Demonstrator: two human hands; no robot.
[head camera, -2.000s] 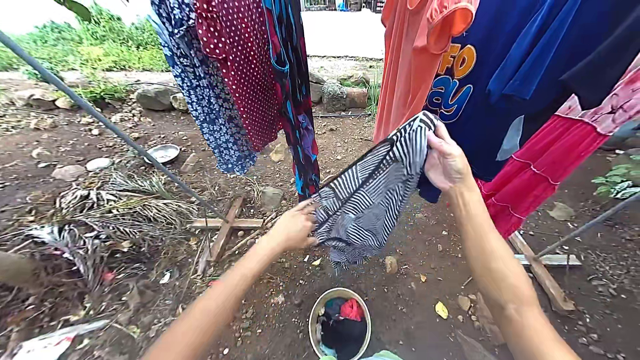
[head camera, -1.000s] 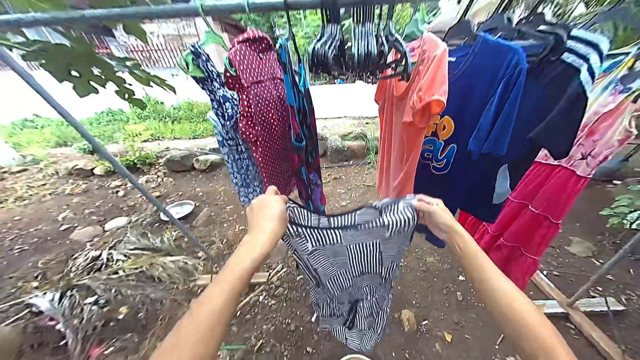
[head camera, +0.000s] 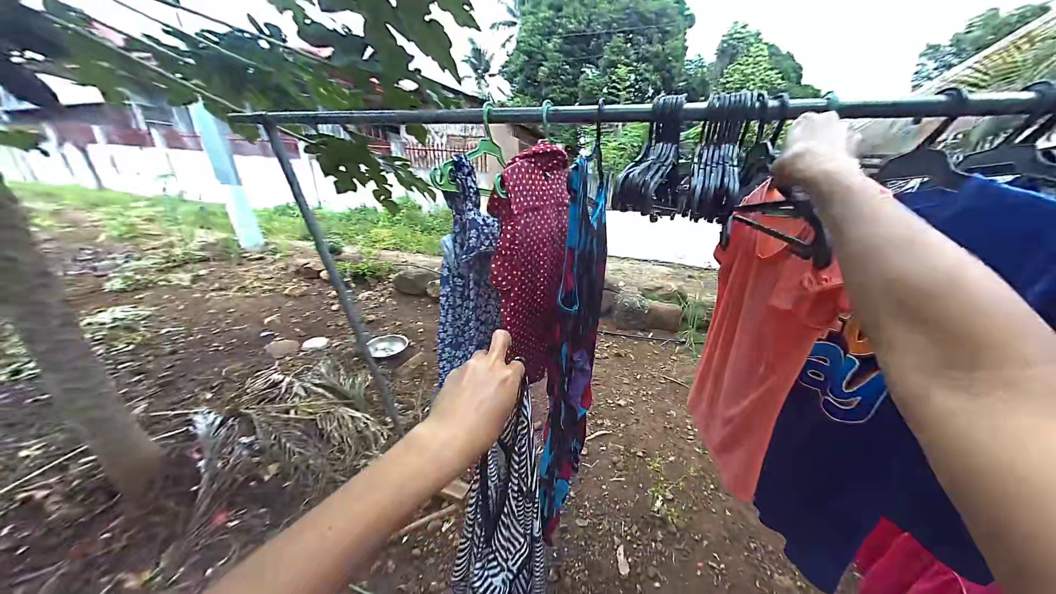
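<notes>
My left hand (head camera: 478, 396) grips the top of a black-and-white patterned garment (head camera: 503, 528), which hangs down bunched below the fist. My right hand (head camera: 817, 153) is raised to the metal rail (head camera: 561, 113), closed at the top of a black plastic hanger (head camera: 784, 227) by its hook, in front of the orange shirt (head camera: 742, 355). Just left of it, several empty black hangers (head camera: 714, 161) hang close together. Beyond my left hand hang a red dotted garment (head camera: 532, 256), a blue floral garment (head camera: 469, 289) and a dark multicoloured garment (head camera: 577, 330).
A navy shirt (head camera: 858, 470) with printing and a blue shirt (head camera: 990, 239) hang at the right. A slanted metal leg (head camera: 326, 264) supports the rail's left end. Leaves overhang it. A metal bowl (head camera: 388, 346), dry fronds (head camera: 313, 412) and stones lie on the soil; a tree trunk (head camera: 74, 355) stands left.
My right hand has let go of the patterned garment and moved up to the rail and a hanger. The garment, earlier spread between both hands, now hangs from my left. The view has tilted up.
</notes>
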